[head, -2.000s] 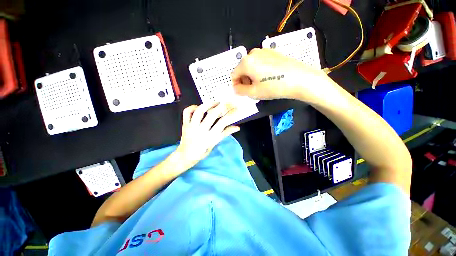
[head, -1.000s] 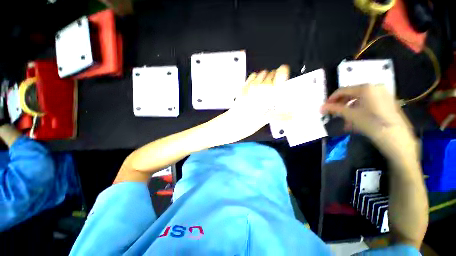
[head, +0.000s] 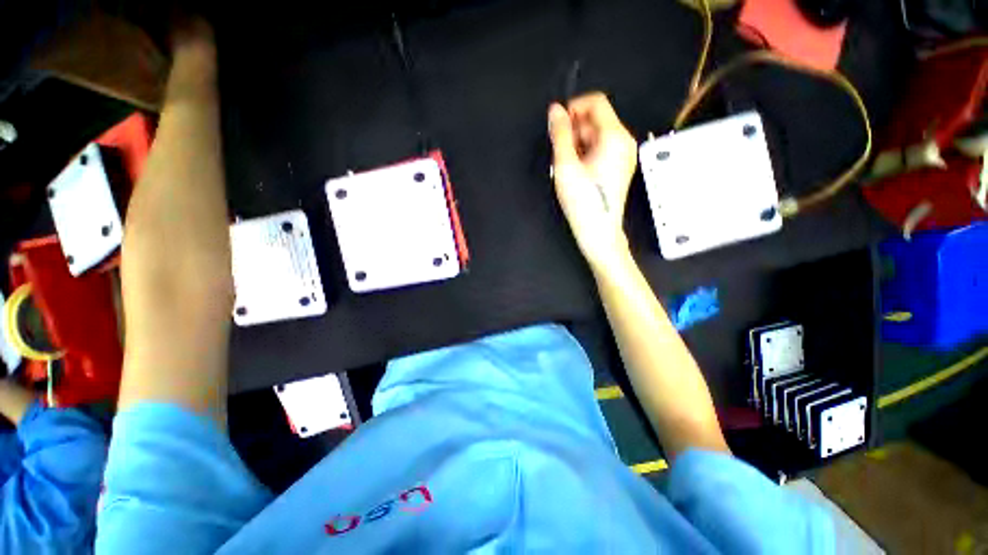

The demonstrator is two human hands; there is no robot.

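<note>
My right hand (head: pixel 593 152) is over the black bench mat (head: pixel 509 217), fingers curled at the plug end of a thin black lead (head: pixel 573 78). My left arm stretches to the upper left; my left hand (head: pixel 193 38) is dark and blurred at the top edge, and what it holds cannot be told. A white set-top box (head: pixel 711 184) lies feet-up right of my right hand, a yellow-red wire lead (head: pixel 856 103) at its right edge. Two more boxes lie feet-up at left: one (head: pixel 394 224) on something red, the other (head: pixel 278 268) beside my left forearm.
At far left are a tilted box (head: pixel 85 209), a red tape dispenser (head: pixel 76 314) and another person's blue sleeve (head: pixel 49 466). Below the bench, several boxes stand in a dark rack (head: pixel 875 336). A blue bin (head: pixel 937 284) and red dispenser (head: pixel 932 136) are at right. Blue crumpled plastic (head: pixel 694 307) hangs near the bench edge.
The box that was under both hands is gone from that spot. My left arm has swung to the upper left. My right hand has moved up and over to the black lead.
</note>
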